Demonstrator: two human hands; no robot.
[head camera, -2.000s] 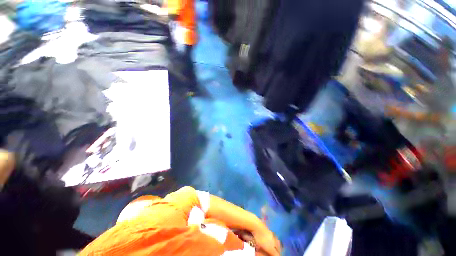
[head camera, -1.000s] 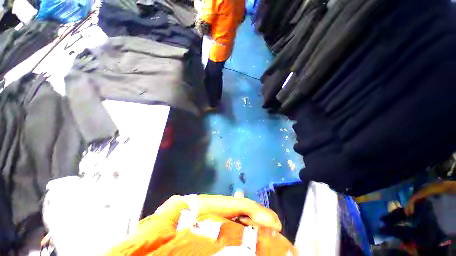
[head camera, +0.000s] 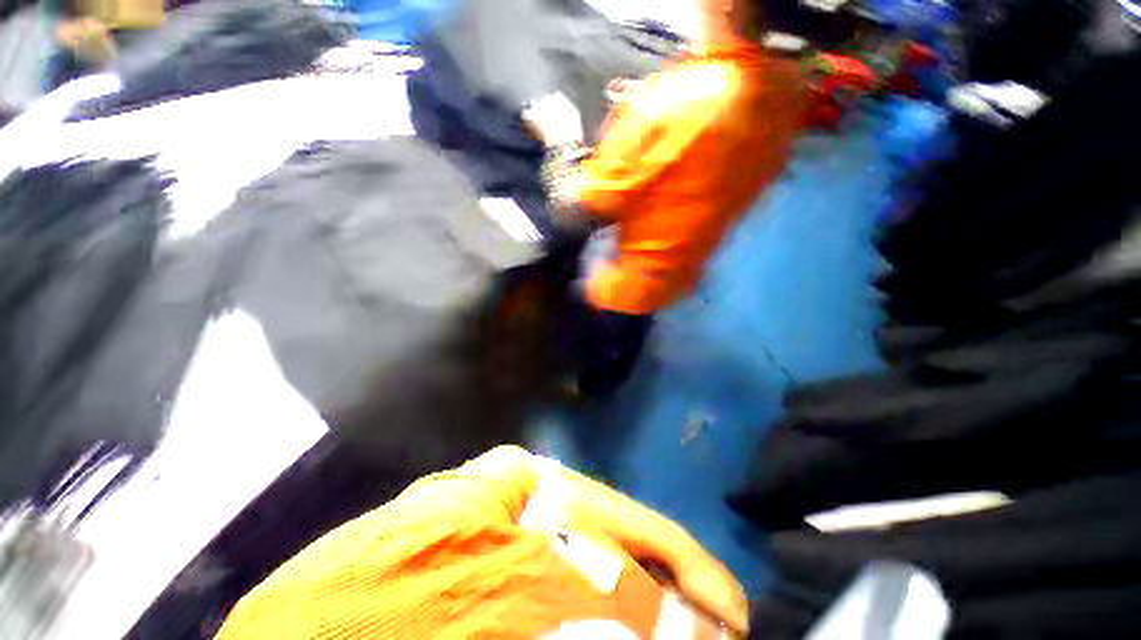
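Note:
Neither of my hands can be made out; only my orange clothing (head camera: 413, 563) fills the bottom centre. A pale, shiny object (head camera: 882, 606) is cut off by the bottom edge at right, and what holds it is not visible. Grey garments (head camera: 338, 275) lie spread on a white table (head camera: 232, 425) at left. A blurred whitish, crinkled thing (head camera: 38, 575) is at the lower left edge.
A person in orange (head camera: 701, 163) stands at the table's right side, arms towards the garments. The blue floor (head camera: 801, 275) runs between table and black garments (head camera: 1001, 388) at right. Red items (head camera: 851, 81) are at the back.
The view has swung and blurred. The person in orange appears larger and nearer. The blue-edged container and the large white thing at lower left have left view.

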